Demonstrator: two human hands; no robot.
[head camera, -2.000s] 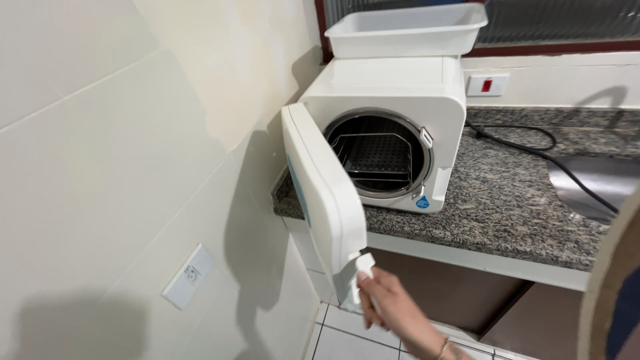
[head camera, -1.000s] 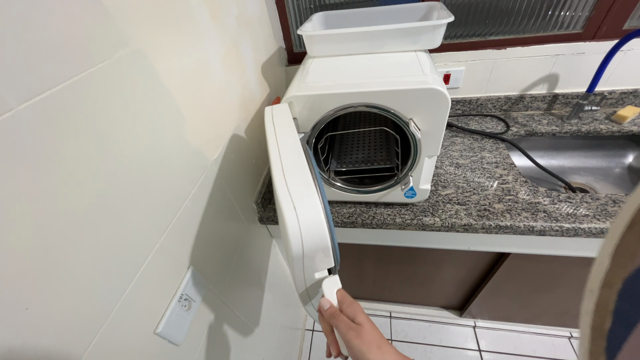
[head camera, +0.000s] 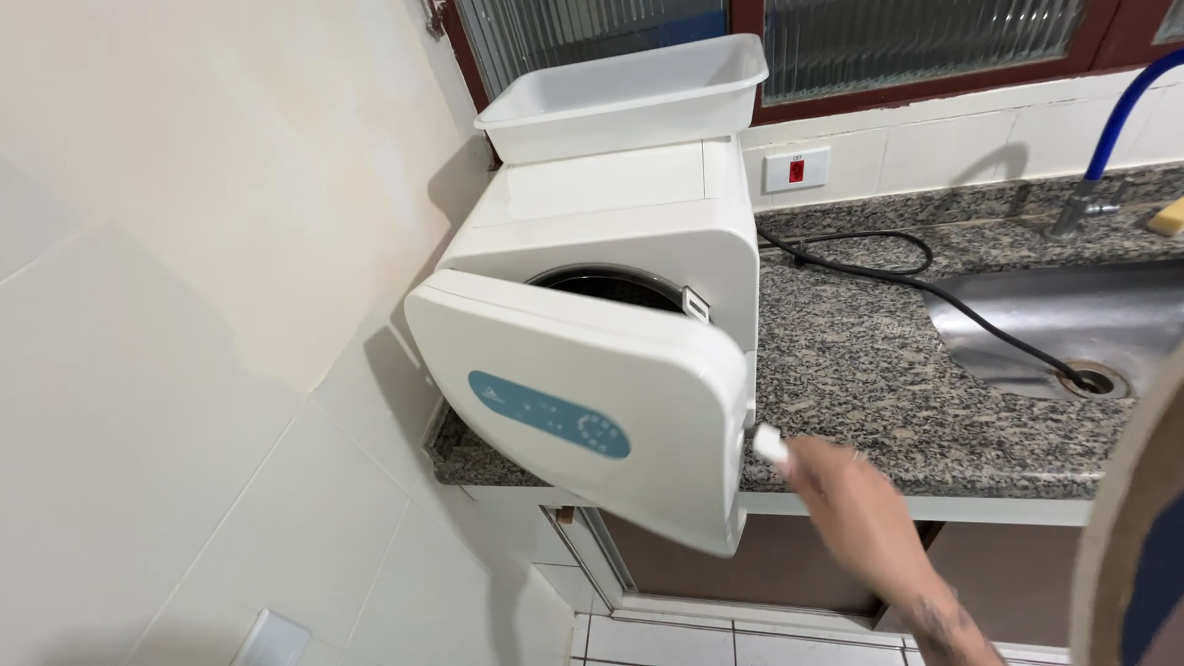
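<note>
My right hand (head camera: 856, 509) grips the white door handle (head camera: 770, 446) at the right side of the door (head camera: 592, 407) of a white tabletop autoclave (head camera: 610, 203). The door stands partly open, hinged at the left, with a blue control panel on its front. Behind it shows the upper rim of the round dark chamber (head camera: 610, 277); the rest of the chamber is hidden. A metal latch piece (head camera: 696, 305) sits at the rim's right. My left hand is not in view.
A white plastic tray (head camera: 629, 102) rests on top. Right of the machine are a granite counter (head camera: 832, 370), a black hose (head camera: 971, 314) running into a steel sink (head camera: 1045, 296), and a blue-spouted faucet (head camera: 1101, 139). A tiled wall (head camera: 231, 416) stands close on the left.
The door has swung toward the chamber and now covers most of it, my right hand moving with the handle. Earlier the rack inside was visible.
</note>
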